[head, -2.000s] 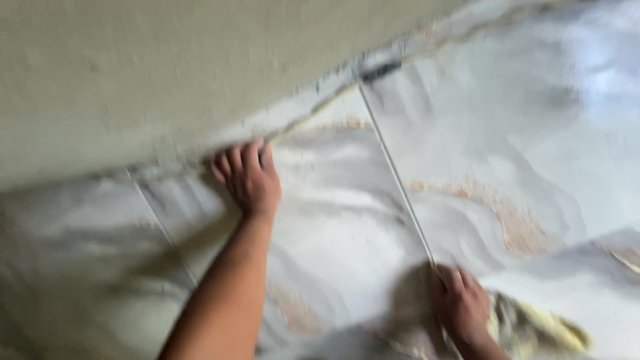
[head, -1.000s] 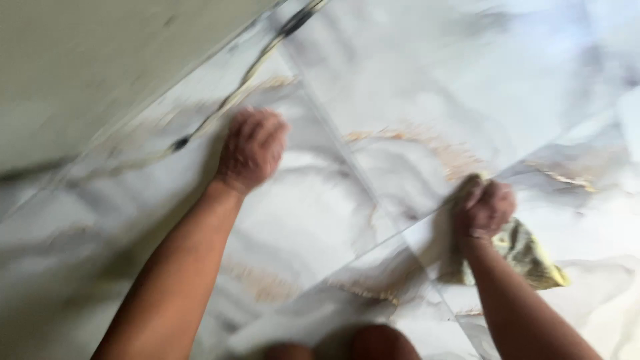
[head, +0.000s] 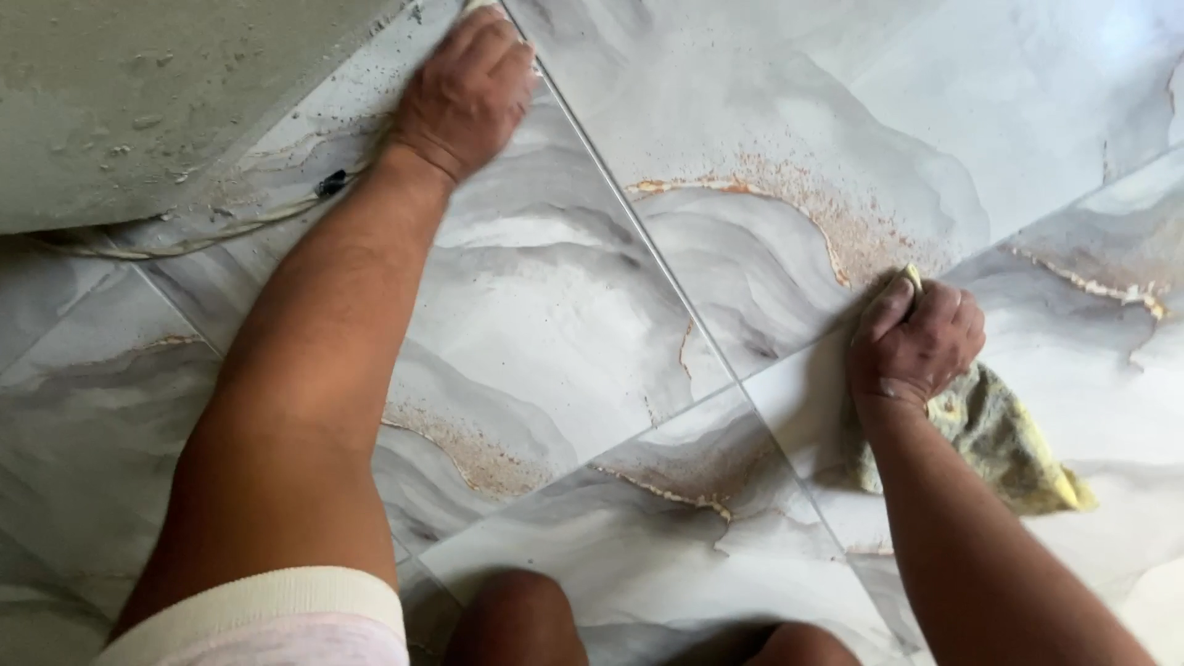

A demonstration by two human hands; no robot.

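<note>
My right hand (head: 916, 338) is closed around a yellow and grey cloth (head: 994, 444), whose loose part hangs down over the marble-patterned floor tiles (head: 536, 305). At the upper left, my left hand (head: 470, 97) rests by a tile joint close to the wall, with its fingers curled. A little of something pale shows at its fingertips, too small to name. The twisted cord (head: 199, 242) with black tape (head: 331, 184) on it runs along the wall's foot and passes out of sight near my left forearm.
A rough grey plastered wall (head: 157, 102) fills the upper left corner. Crumbs of mortar lie along its foot. My knees (head: 520, 618) are at the bottom edge. Thin joints cross between the tiles.
My left hand has moved up along the wall to the tile joint. My right hand still holds the cloth. The view has turned and shifted.
</note>
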